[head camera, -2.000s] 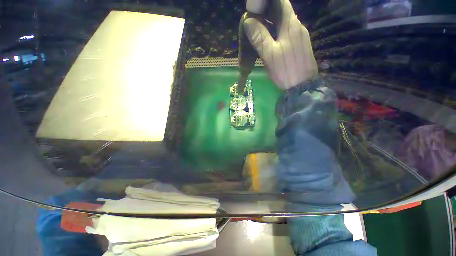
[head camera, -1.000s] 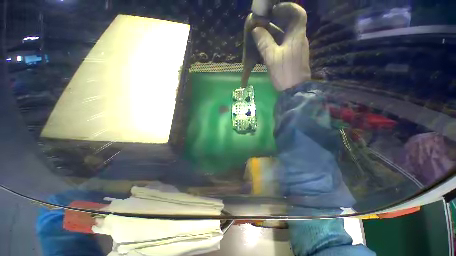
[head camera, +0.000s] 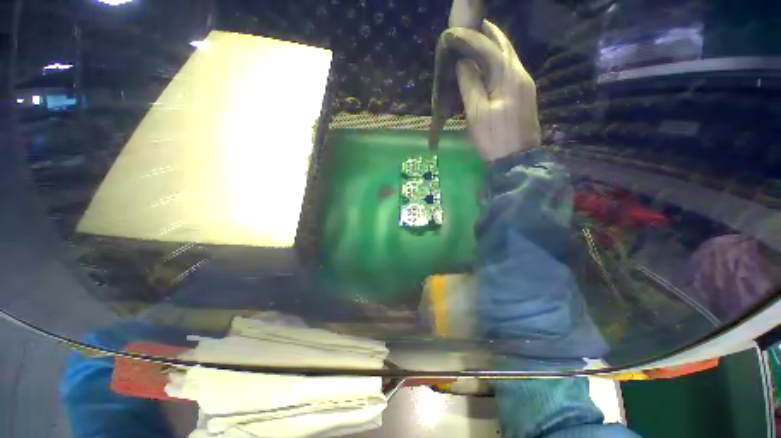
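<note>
A small circuit board of three joined round sections lies on the bright-green mat inside the cabinet, seen through the window. My right hand, in an off-white glove, is closed around a dark slim tool with a pale upper tube. The tool's tip points down just above the board's far end. My left hand is not visible; only a blue sleeve shows at the lower left, beside and partly behind the white cloths.
A bright cream panel stands at left. Red padding runs along the near edge under the cloths. A grey pad with yellow edging is beside my right sleeve. The dark-green conveyor is at lower right.
My right hand's fingers have drawn closer together around the tool. The tool tip has shifted slightly right over the board's far end. The whole view has shifted slightly.
</note>
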